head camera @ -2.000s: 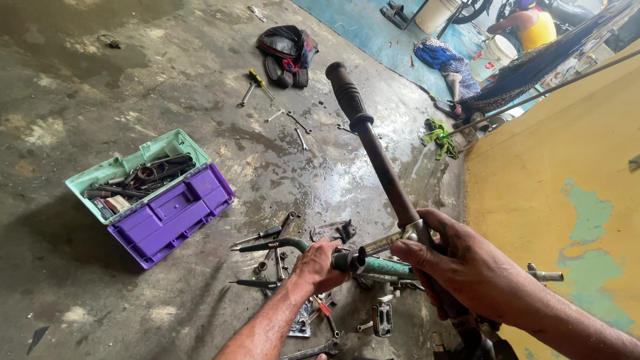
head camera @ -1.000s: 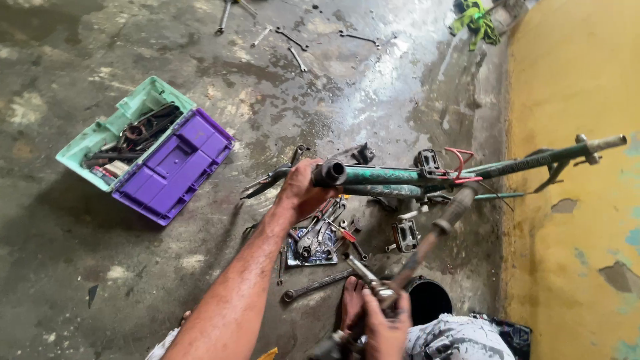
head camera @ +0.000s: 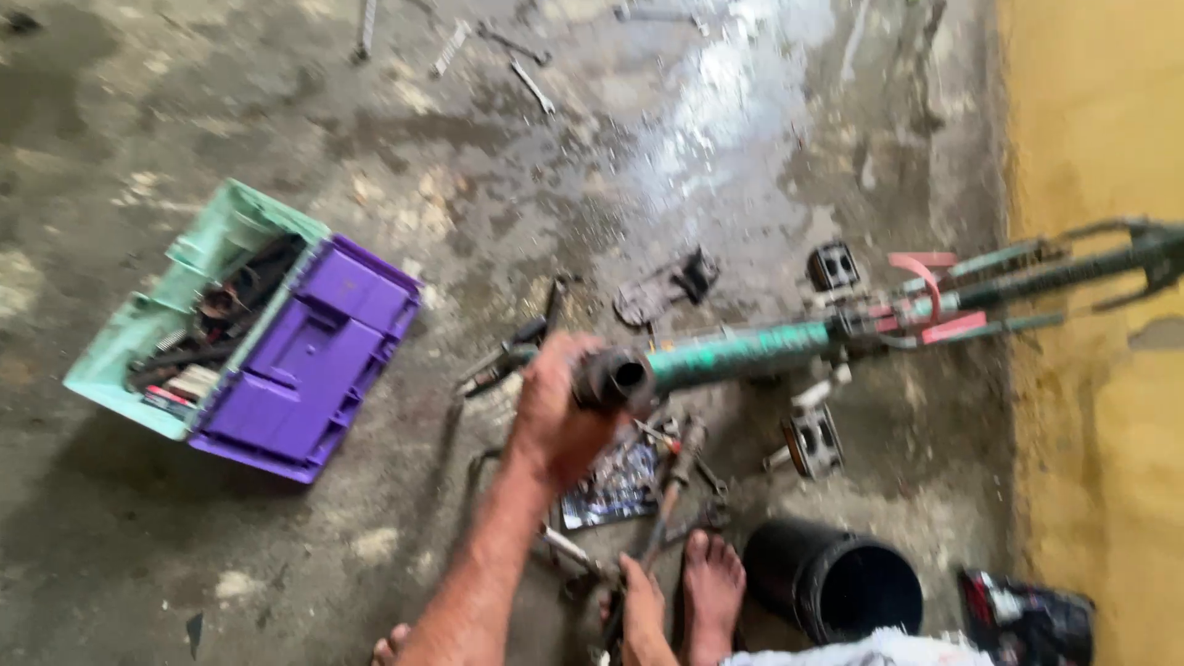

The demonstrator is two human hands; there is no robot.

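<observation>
My left hand [head camera: 560,407] is closed around the head tube [head camera: 615,377] of a green bicycle frame [head camera: 740,353], whose open tube end faces up toward me. Low in the view, beside my bare foot [head camera: 712,578], my right hand [head camera: 640,601] grips the bicycle handlebar [head camera: 671,490] with its stem, blurred and partly cut off by the lower edge. The frame stretches right toward the yellow wall. Pedals [head camera: 814,442] lie near the frame's middle. Under the frame and my left wrist, a tray of small metal parts [head camera: 610,486] is partly hidden.
On the left stands an open mint toolbox [head camera: 120,370] with a purple lid [head camera: 310,361], full of tools. Wrenches [head camera: 532,86] lie scattered on the wet concrete floor. A black bucket [head camera: 832,583] is near my foot, and a yellow wall [head camera: 1091,416] borders the right side.
The handlebar, upright above the frame in the earliest view, is now low near my foot, with my right hand on it and apart from the frame. The view has tilted downward.
</observation>
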